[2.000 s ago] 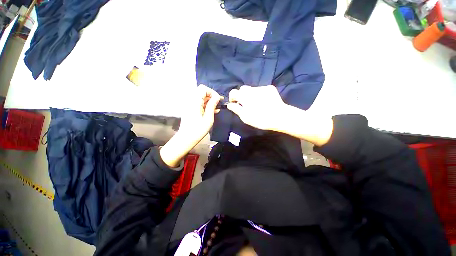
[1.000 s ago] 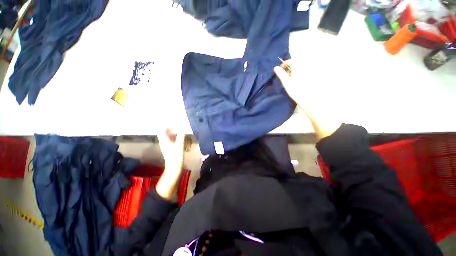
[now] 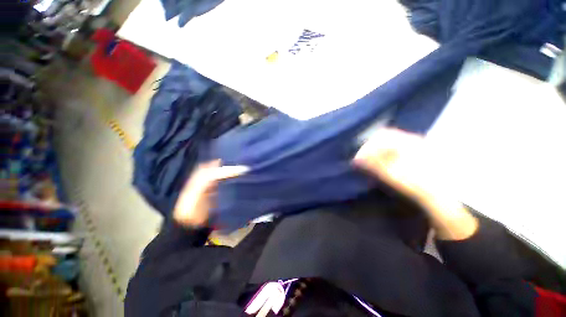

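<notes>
The navy trousers (image 3: 310, 145) stretch from the upper right across the table edge towards the lower left, blurred by motion. My left hand (image 3: 202, 189) is closed on their left end, thumb on top of the cloth. My right hand (image 3: 391, 155) is blurred at the right part of the trousers, touching or just over the cloth; its fingertips are not clear. No needle, thread or snips can be made out.
A navy heap (image 3: 180, 130) hangs at the left below the white table (image 3: 366, 74). The button pile (image 3: 306, 41) and a yellow-brown block (image 3: 272, 57) lie on the table. More navy cloth (image 3: 496, 25) lies at the upper right. A red crate (image 3: 124, 65) stands upper left.
The view has turned left. The trousers have moved from lying on the table to stretching across its edge to the left. My left hand, empty before, has taken hold of them.
</notes>
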